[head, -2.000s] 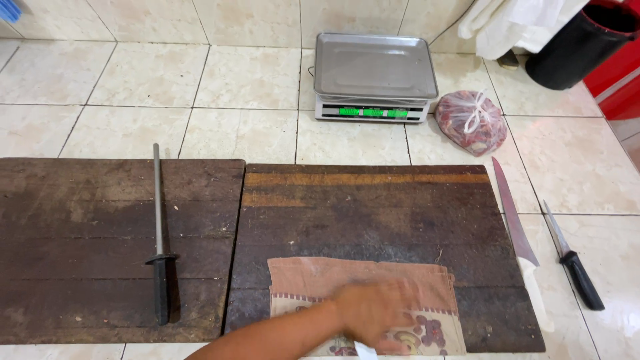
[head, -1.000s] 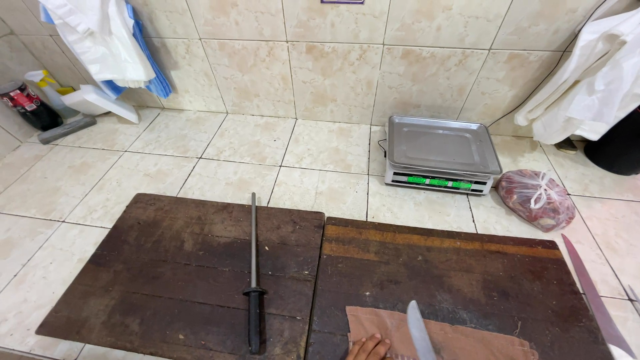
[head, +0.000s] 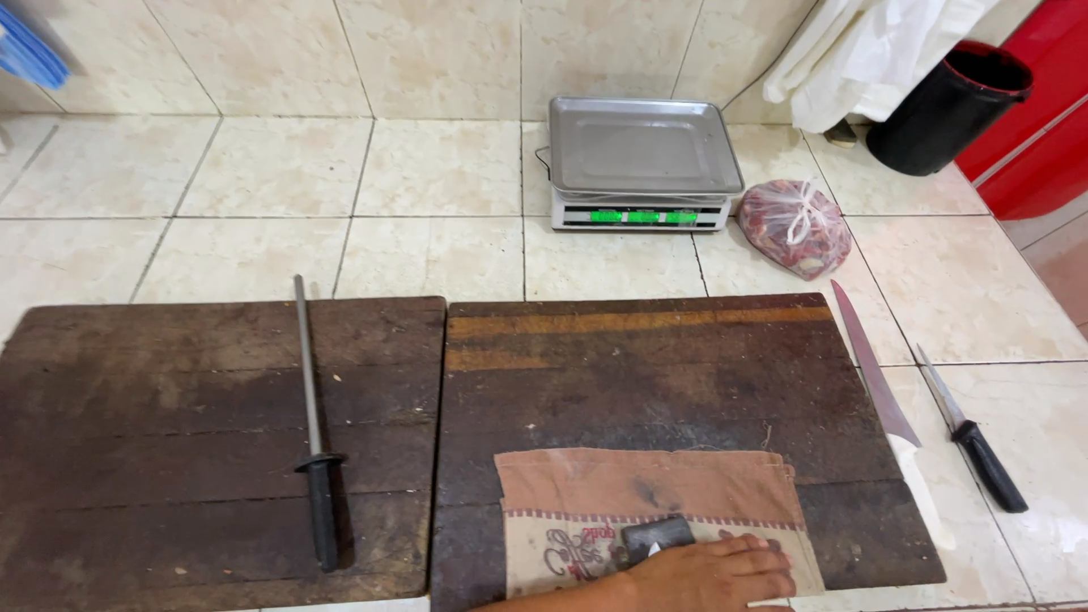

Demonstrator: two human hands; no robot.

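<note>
My left hand (head: 714,574) reaches in from the bottom edge, palm down and fingers toward the right, low over a brown and cream printed cloth (head: 646,476). Beside its wrist and thumb side lies a dark rectangular block (head: 656,535), probably a sharpening stone, partly covered. A small pale pointed piece shows at the block's edge; what it belongs to is hidden, and so is whatever is under the palm. The cloth lies on the right wooden cutting board (head: 646,391). On the left board (head: 170,399) rests a honing steel (head: 313,408) with a black handle. My right hand is not in view.
A digital scale (head: 642,153) stands behind the boards, beside a tied plastic bag of meat (head: 795,228). Right of the boards lie a white-handled knife (head: 880,382) and a black-handled knife (head: 982,455). A black bin (head: 943,110) and white bags (head: 858,59) are at back right.
A knife blade stood over the cloth one second ago; it no longer shows there. My left hand has come further over the cloth, and the dark block is visible. The view has swung right and down.
</note>
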